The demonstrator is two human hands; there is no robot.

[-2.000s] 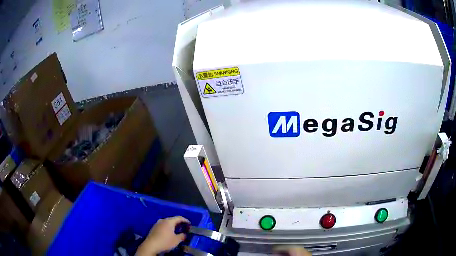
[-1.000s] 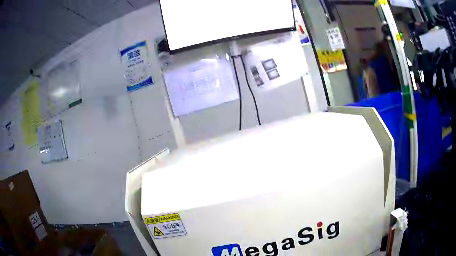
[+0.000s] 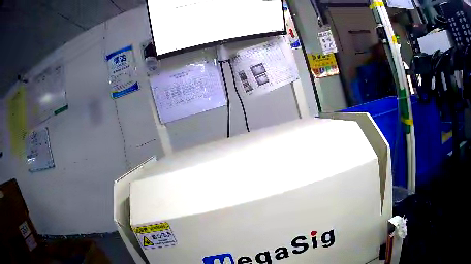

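The white test chamber [image 3: 258,191] with blue and black "MegaSig" lettering fills the lower middle of the head view. Its lid is down and its lower part is cut off by the bottom edge. A yellow and white warning label [image 3: 155,235] is on its left front. A pen holder [image 3: 396,237] stands at its right side. Neither of my hands is in the picture, and no headphones can be made out near the chamber.
A bright wall monitor [image 3: 217,23] hangs above the chamber, with two black cables below it and posted sheets [image 3: 188,92] around it. Brown cartons [image 3: 15,221] stand at lower left. A blue bin [image 3: 426,139] and a pale post [image 3: 404,124] are at right.
The view has tilted up from the chamber front to the wall and monitor, then shifted slightly right. My hands, the dark item they held, the blue tote and the buttons have left the picture.
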